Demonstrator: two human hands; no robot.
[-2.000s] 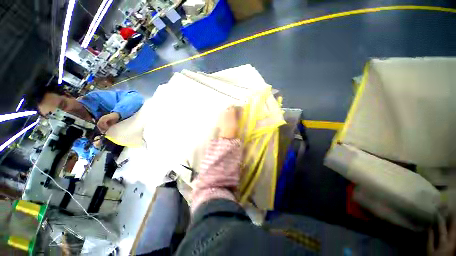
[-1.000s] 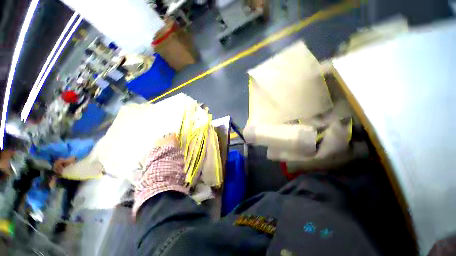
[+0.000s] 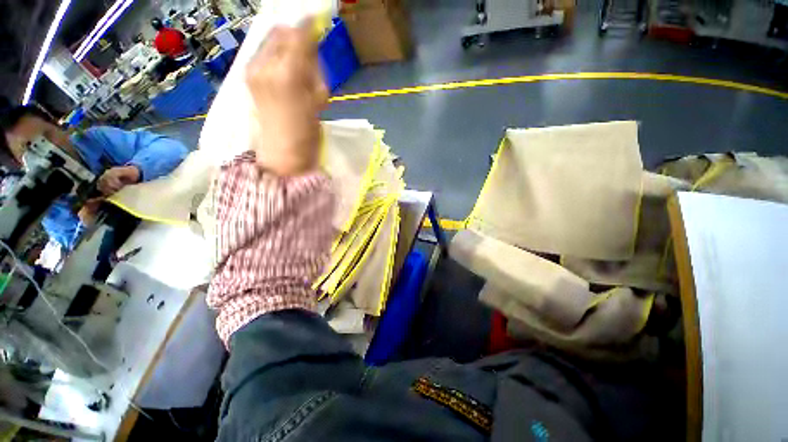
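Note:
My left hand (image 3: 287, 91), blurred, is raised at the upper left of centre and grips the edge of a pale beige panel (image 3: 231, 116) with yellow binding near the fingers. The panel hangs down behind my hand and checked sleeve. A stack of beige pieces with yellow-bound edges (image 3: 367, 246) lies beside my forearm, its edges fanned out. My right hand is not in view.
A person in blue (image 3: 142, 155) sits at a sewing machine (image 3: 43, 186) on the left, hands on a beige piece. More beige pieces (image 3: 566, 186) lie in a pile to the right, beside a white table (image 3: 747, 302). A blue bin (image 3: 341, 56) stands behind.
My left hand has risen from the stack, lifting a beige panel upward. The view has swung, bringing the right-hand pile and white table in.

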